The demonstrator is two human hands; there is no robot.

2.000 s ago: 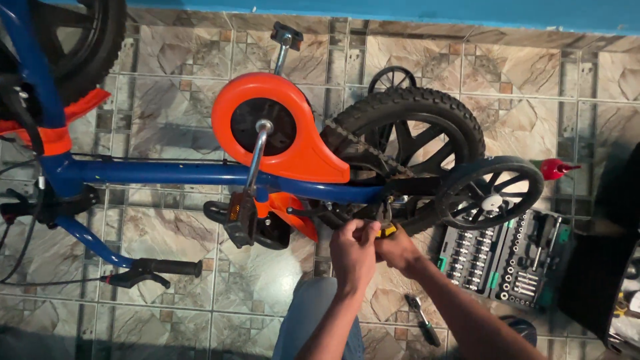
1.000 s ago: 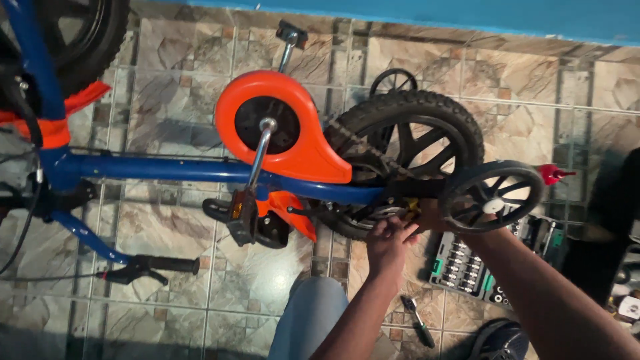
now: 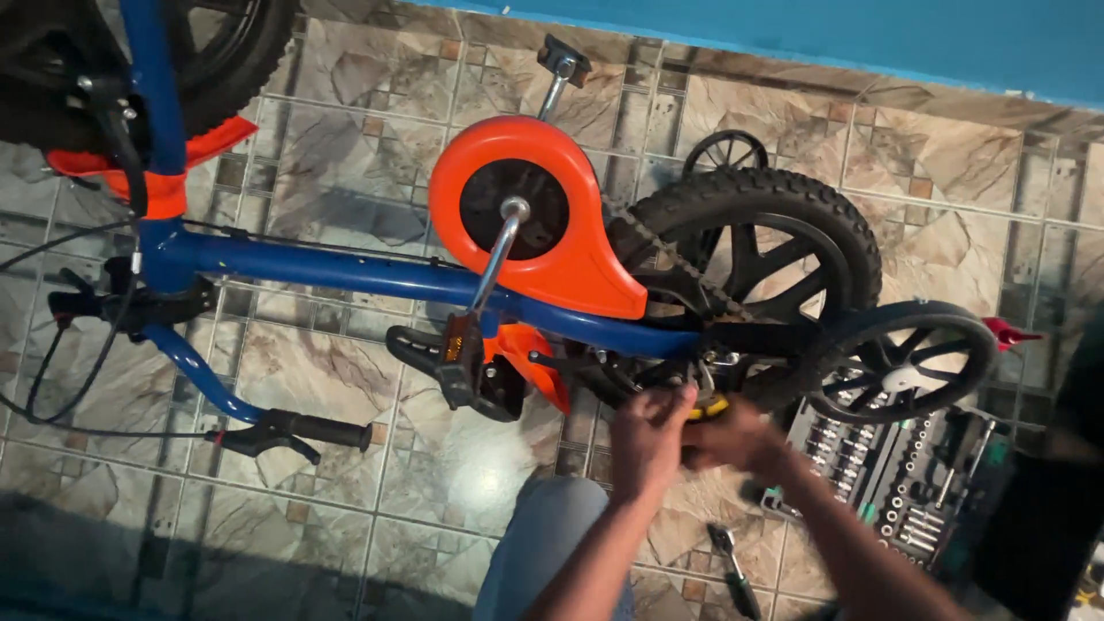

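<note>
A child's bicycle with a blue frame (image 3: 336, 270) stands upside down on the floor. Its orange chain guard (image 3: 586, 267) surrounds the crank, and a black rear wheel (image 3: 849, 224) and a training wheel (image 3: 906, 362) are at the right. My left hand (image 3: 651, 431) is at the rear axle area, its fingertips near the metal parts; whether it grips something is hidden. Beside it, my right hand (image 3: 733, 440) is closed around a yellow-handled tool (image 3: 709, 409), whose metal end reaches up to the frame end by the wheel. The tool's kind is unclear.
An open socket set case (image 3: 880, 483) lies on the tiles under the training wheel. A ratchet (image 3: 735, 569) rests on the floor below my hands. The handlebar grip (image 3: 319, 429) sticks out at the left, and my knee (image 3: 552, 535) is at the bottom.
My right hand has moved left from beside the training wheel, where it was one second ago, and is close to my left hand again. The bicycle stays in place.
</note>
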